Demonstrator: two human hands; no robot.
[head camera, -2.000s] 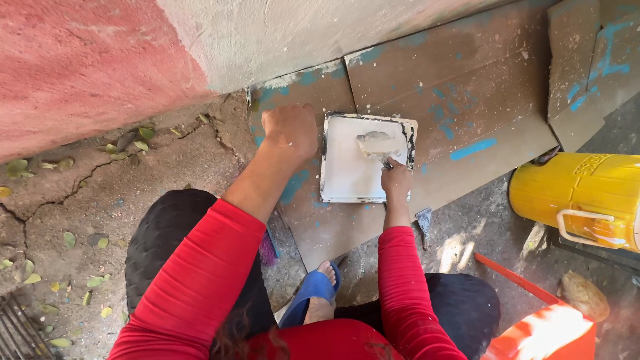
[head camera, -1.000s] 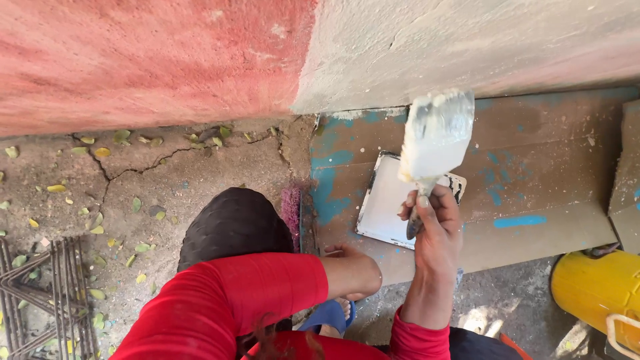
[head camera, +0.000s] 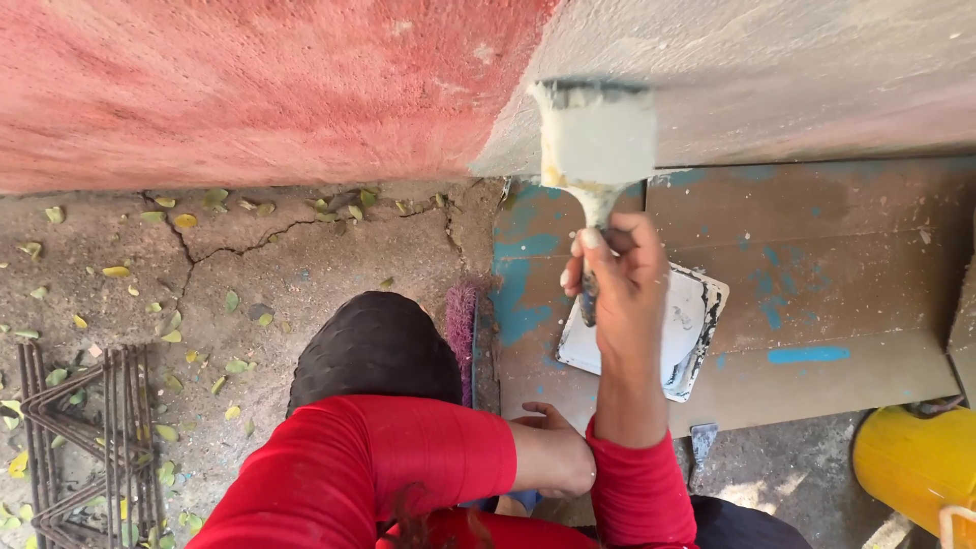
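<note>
My right hand grips the handle of a wide paintbrush, its head coated in off-white paint. The bristle end is at the grey-white part of the wall, near the border with the red-pink part. Behind my right wrist lies a square paint tray with white paint, on brown cardboard marked with blue. My left hand is low in front of me, fingers partly spread and partly hidden by the forearms, with no object seen in it.
A yellow container stands at the lower right, with a putty knife on the ground to its left. A pink-bristled broom head is beside my knee. Bent metal rods lie at the lower left, among leaves on cracked ground.
The brush was down in the tray two seconds ago; my right hand has lifted it to the wall. My left hand has moved from the tray's left side back toward my body. The view has shifted.
</note>
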